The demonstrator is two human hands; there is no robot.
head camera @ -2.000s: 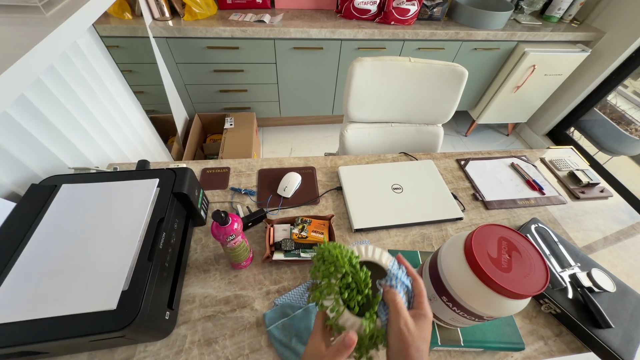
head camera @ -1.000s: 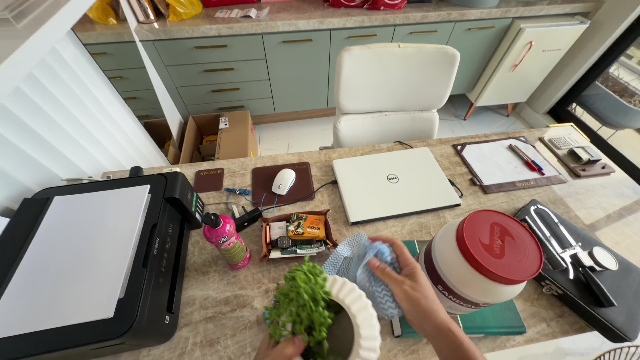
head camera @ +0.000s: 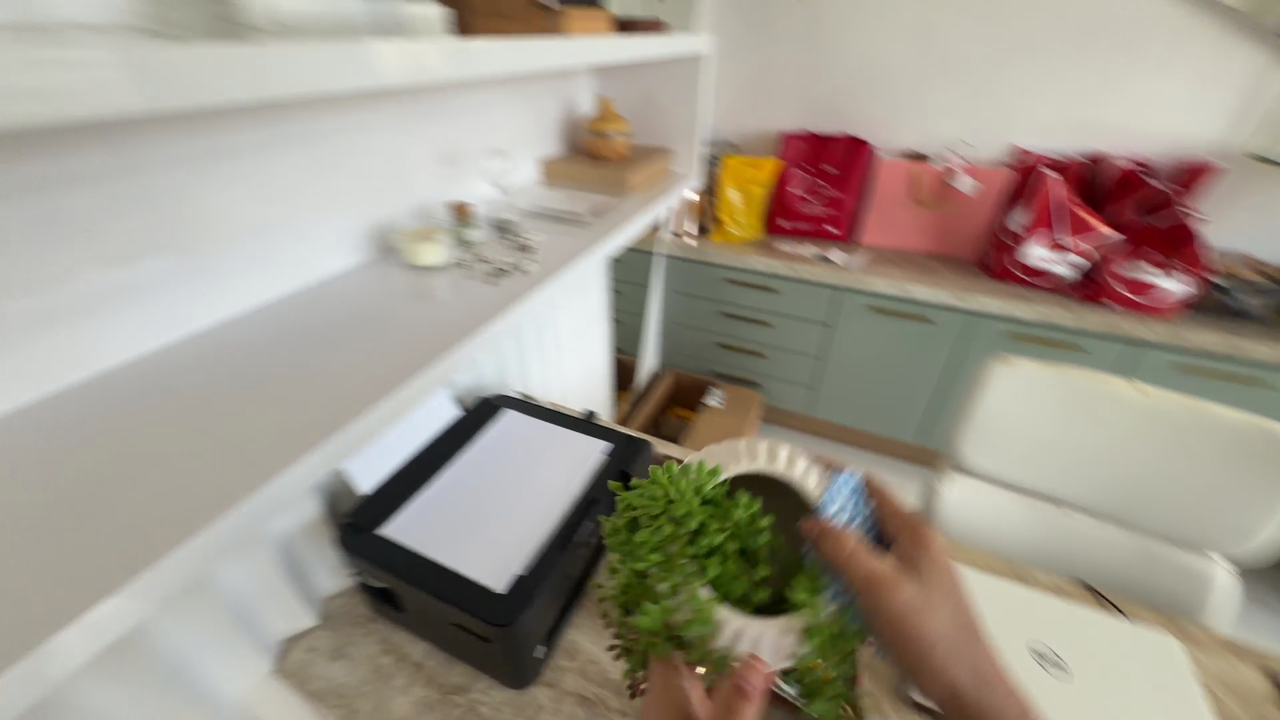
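A green leafy plant [head camera: 680,560] grows in a white ribbed pot [head camera: 765,640], held up in front of me over the desk. My left hand [head camera: 705,690] grips the pot from below at the near side, its fingers partly under the leaves. On the pot's right side my right hand [head camera: 900,580] presses a blue and white cloth [head camera: 848,505] against the rim. Dark soil or the pot's inside shows beside the plant. The picture is blurred by motion.
A black printer [head camera: 500,540] with white paper on top stands at the left of the desk. A long white shelf [head camera: 330,320] runs above it. The white laptop [head camera: 1080,650] lies at lower right, with a white chair [head camera: 1110,450] behind. Cardboard boxes [head camera: 725,415] stand on the floor.
The view has swung up and left, bringing the shelf into sight. Both hands still have the pot and cloth; the pot is now raised off the desk area, nearer the printer.
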